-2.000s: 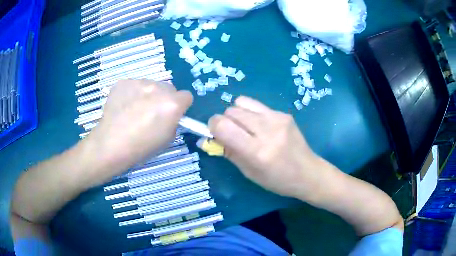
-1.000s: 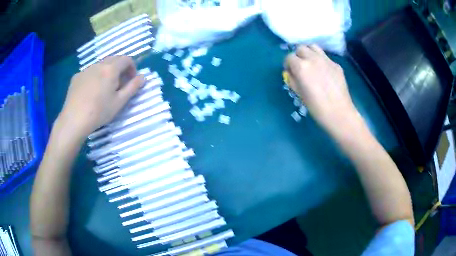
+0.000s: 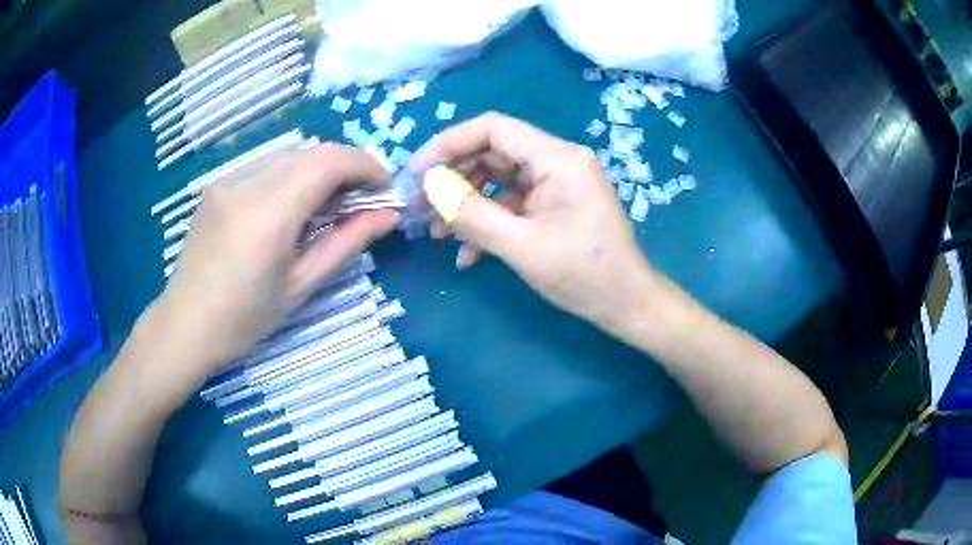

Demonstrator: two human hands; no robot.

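My left hand (image 3: pixel 282 218) holds a silver-white rod assembly (image 3: pixel 368 199) above the rod row, its end pointing right. My right hand (image 3: pixel 533 208), with a yellow band on the thumb, is at that rod end. A small milky plastic piece seems to be between its fingertips, but blur and the fingers hide the exact contact. The row of rod assemblies (image 3: pixel 352 399) lies side by side below and beyond my left hand. A pile of small plastic pieces (image 3: pixel 403 130) lies behind my hands, partly covered. A second pile (image 3: pixel 629 138) lies farther right.
Whitish plastic bags (image 3: pixel 416 37) bulge at the far edge. A blue tray (image 3: pixel 77 245) with thin rods is at the left. A black tray (image 3: pixel 853 117) is at the right. Tan strips (image 3: pixel 229 30) show under both ends of the row. More rods lie at the lower left corner.
My right hand has moved left from the right-hand pile to the rod end. My left hand has lifted a rod off the row and moved slightly right and down.
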